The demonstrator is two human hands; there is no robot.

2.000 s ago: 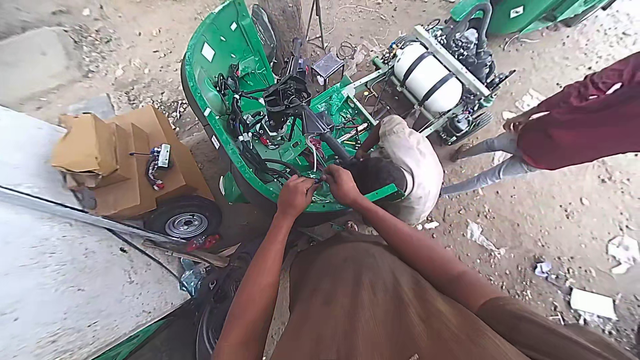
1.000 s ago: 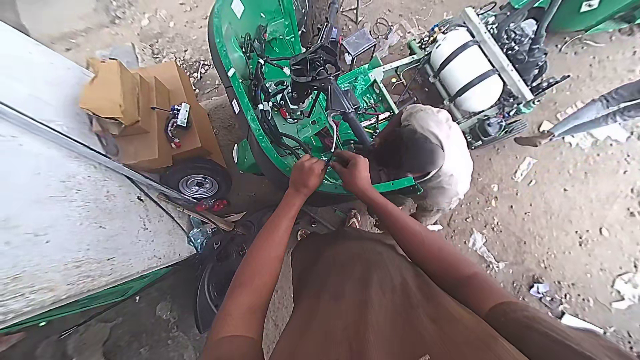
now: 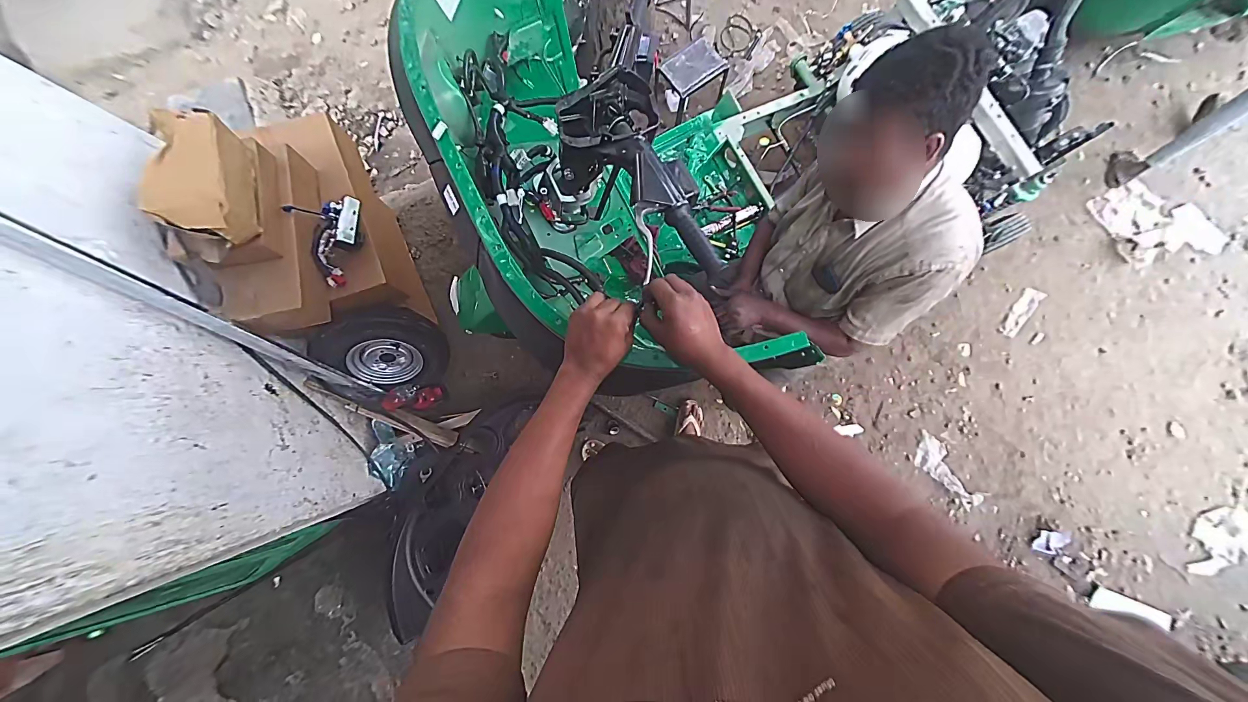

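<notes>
My left hand [image 3: 599, 333] and my right hand [image 3: 682, 320] are close together over the near rim of a green vehicle body shell [image 3: 426, 127]. The fingers of both are closed on something small and dark, perhaps a wire or connector; it is mostly hidden. A pale cable [image 3: 645, 244] runs down to my right hand. Left of my hands, a black wiring harness [image 3: 499, 185] lies inside the shell. A dark steering column [image 3: 687, 229] slants down beside my right hand.
A co-worker [image 3: 868, 234] crouches at the shell's right, hands by the column's lower end. Cardboard boxes [image 3: 322, 175] holding a small wired part [image 3: 341, 222] stand at left, beside a wheel [image 3: 384, 361]. A white panel [image 3: 146, 390] fills the left side. Frame and engine parts [image 3: 1033, 78] are upper right.
The co-worker has raised their head, which was bent down over the shell. My hands remain together at the rim. The person standing at right has moved mostly out of view.
</notes>
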